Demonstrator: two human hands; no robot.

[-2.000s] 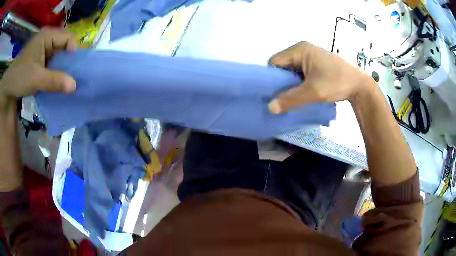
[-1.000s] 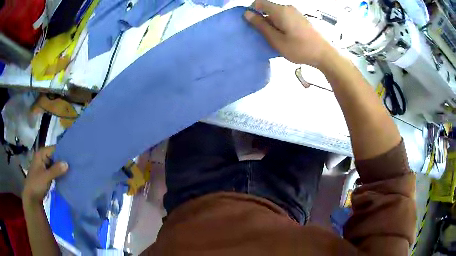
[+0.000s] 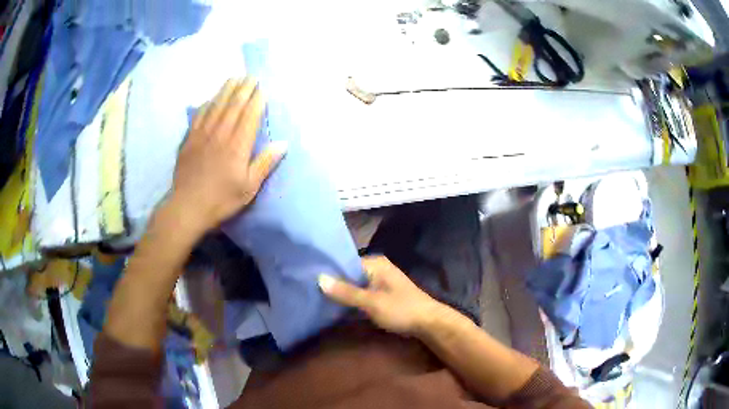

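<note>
A long blue cut piece (image 3: 300,232) lies from the white table down over its front edge towards my lap. My left hand (image 3: 224,152) lies on its upper part on the table, fingers extended and thumb apart. My right hand (image 3: 380,295) grips its lower right edge between thumb and fingers, below the table edge. The far end of the piece looks pale and blurred.
Black shears (image 3: 557,57) and yellow-handled snips (image 3: 521,61) lie at the back right of the white table (image 3: 448,144). More blue pieces (image 3: 88,72) lie at the back left. A white bin (image 3: 646,319) at the right holds blue cloth (image 3: 611,279).
The view has turned right. The blue piece has gone from stretched between both hands to lying over the table edge. My left hand is now on the table; my right hand is lower.
</note>
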